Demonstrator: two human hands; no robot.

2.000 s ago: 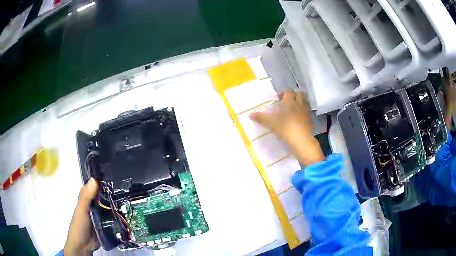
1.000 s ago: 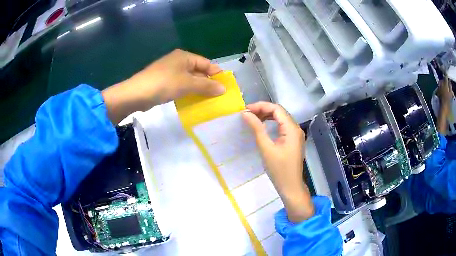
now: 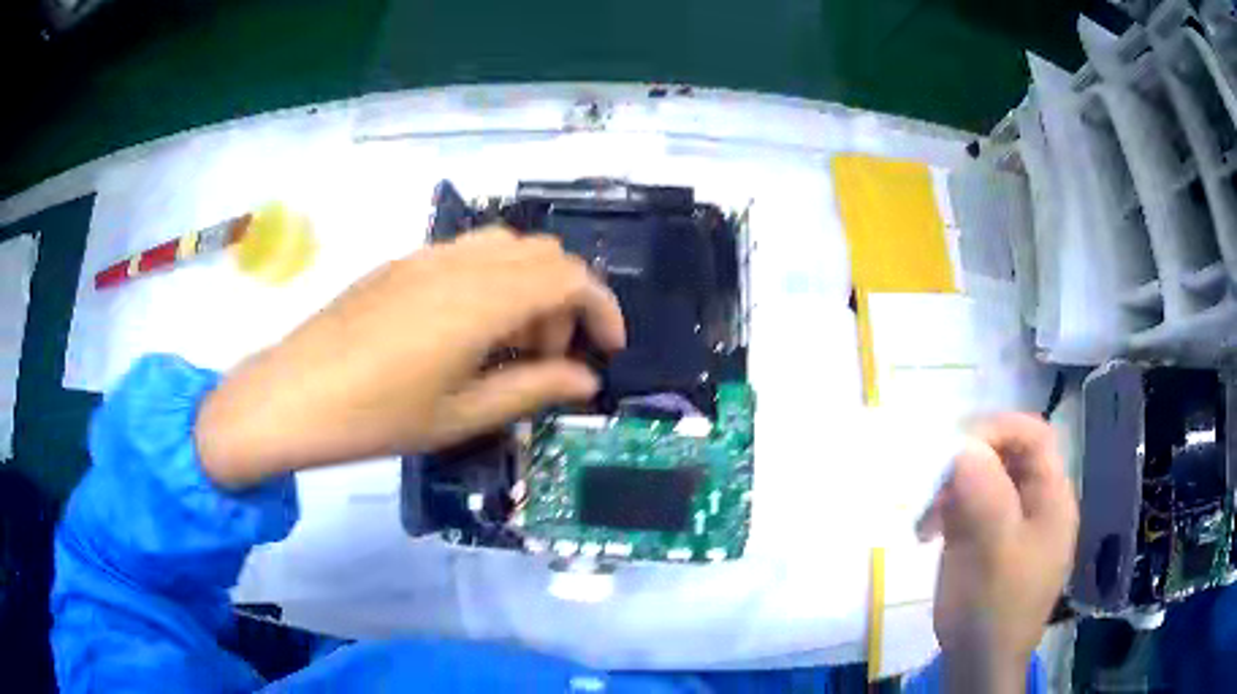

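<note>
The open projector unit [image 3: 651,292] lies on white paper in front of me, black module at the back and green board [image 3: 719,475] at the front. My left hand [image 3: 421,353] is over the unit's left part, thumb and fingers apart, with nothing visible in it; it hides part of the module and wires. My right hand [image 3: 1004,529] is blurred, fingers bent, over the white label sheets [image 3: 923,330] on the right; whether it holds something small cannot be told. The yellow block [image 3: 895,224] lies at the far end of the sheets.
A red-handled brush [image 3: 156,263] lies by a small yellow dish [image 3: 276,244] at the left. White ribbed stacked housings [image 3: 1153,203] stand at back right. Another open unit [image 3: 1115,475] is at the right edge. A dark green surface [image 3: 611,48] runs along the back.
My left hand has left the yellow block and moved over the unit. My right hand has moved nearer me along the sheets. The view has shifted, showing the brush and dish again.
</note>
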